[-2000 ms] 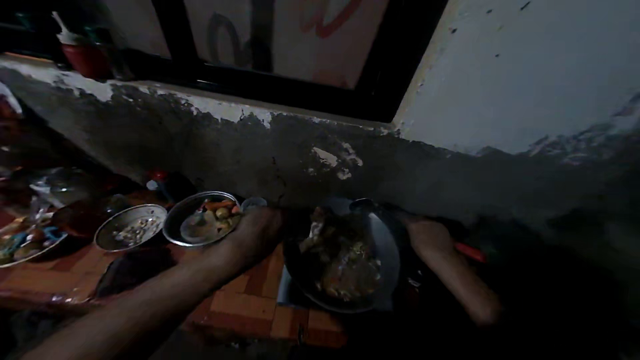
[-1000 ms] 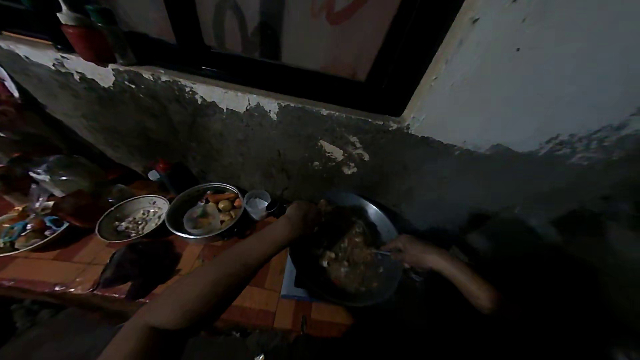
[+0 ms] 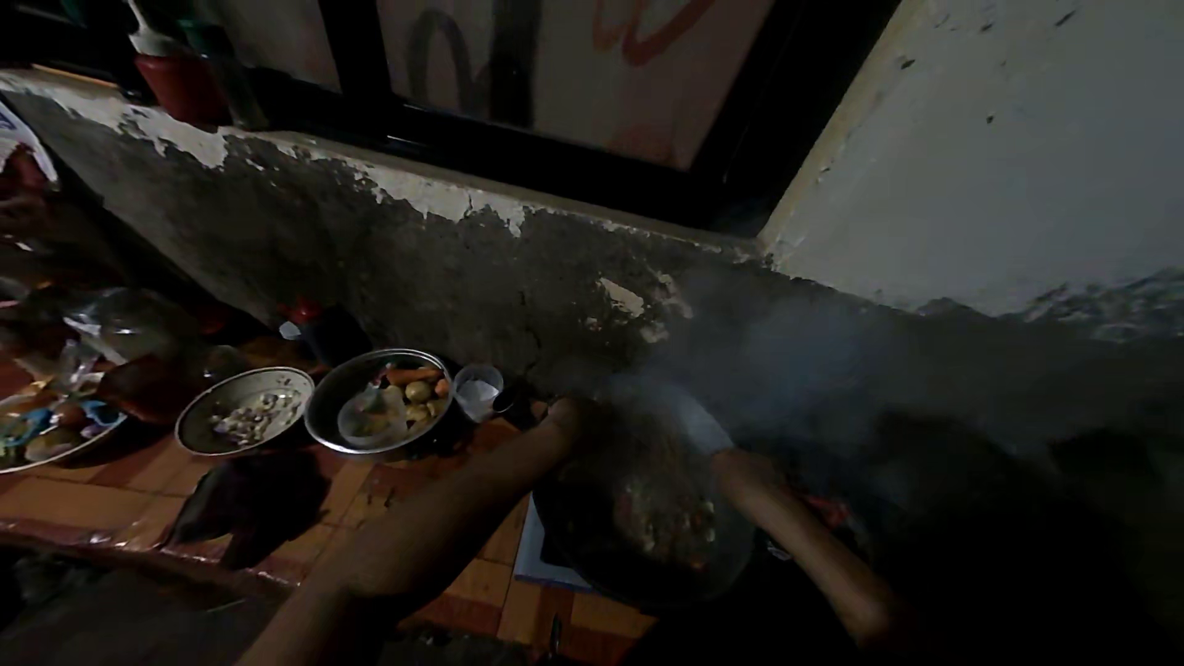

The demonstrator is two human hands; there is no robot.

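Note:
A dark wok [image 3: 638,587] holding chopped food [image 3: 671,518] stands on a stove [image 3: 546,560], and smoke rises over its back and right side. My left hand [image 3: 573,421] is at the wok's upper left rim, its fingers lost in shadow, so its grip is unclear. My right hand [image 3: 740,472] is closed at the right rim; what it holds is hidden by smoke and dark. Left of the wok are a small clear plastic cup [image 3: 478,392], a metal bowl [image 3: 319,421] with carrots and potatoes, and a plate [image 3: 190,421] with chopped pieces.
A dark cloth or bag [image 3: 254,504] lies on the orange tiled counter [image 3: 102,499]. At the far left are a plate of mixed items [image 3: 55,453] and plastic bags [image 3: 125,324]. A dark bottle [image 3: 328,335] stands by the wall. A red bottle [image 3: 180,83] is on the window ledge.
Smoke has appeared over the wok and to its right; one second ago it was hardly visible. The wok's content was stirred into a different spread, and both hands have stayed near its rim.

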